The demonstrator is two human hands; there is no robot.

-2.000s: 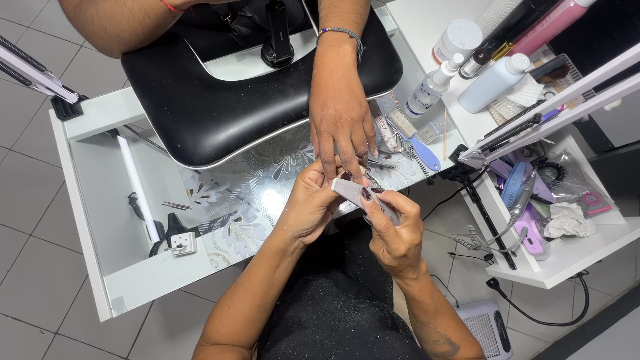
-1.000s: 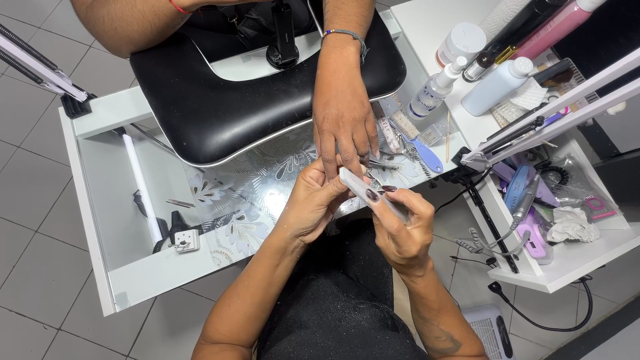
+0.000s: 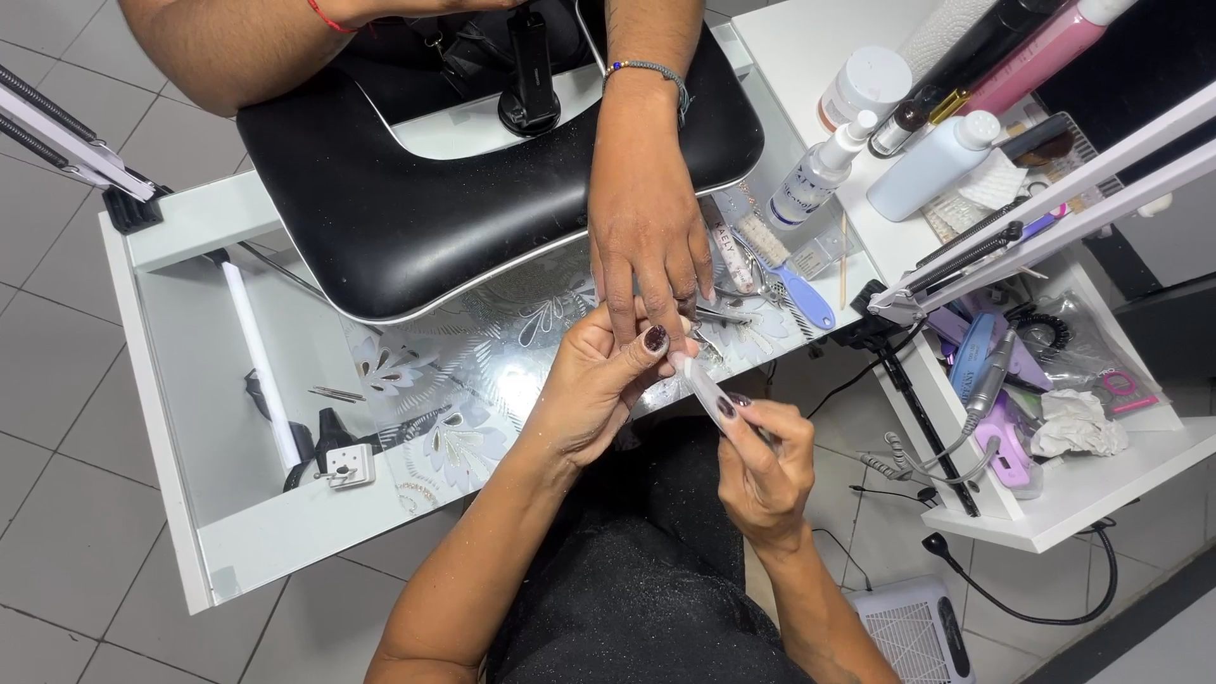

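Another person's hand (image 3: pixel 648 204), with a braided bracelet at the wrist, reaches down over the black padded armrest (image 3: pixel 456 214). My left hand (image 3: pixel 598 380) grips one of its fingers near the tip, thumb on top. In my right hand (image 3: pixel 768 456) is a pale nail file (image 3: pixel 703 388), pinched between thumb and fingers; its far end is at the nail of the held finger. Beside the client's hand lie a blue-handled brush (image 3: pixel 803 294), metal tools (image 3: pixel 727 313) and a thin wooden stick (image 3: pixel 843 261) on the glass tabletop (image 3: pixel 513 332).
A spray bottle (image 3: pixel 807 185), a pale blue bottle (image 3: pixel 931 169) and a white jar (image 3: pixel 864 87) stand at right. An open drawer (image 3: pixel 1083 494) holds a nail drill handpiece (image 3: pixel 990 380) and crumpled tissue (image 3: pixel 1078 423). White lamp arms (image 3: pixel 1054 218) cross above it. A dust collector (image 3: pixel 907 627) is on the floor.
The file has turned to point more steeply toward the held fingertip, and my right hand has shifted slightly down from its place two seconds ago. My left hand still holds the finger.
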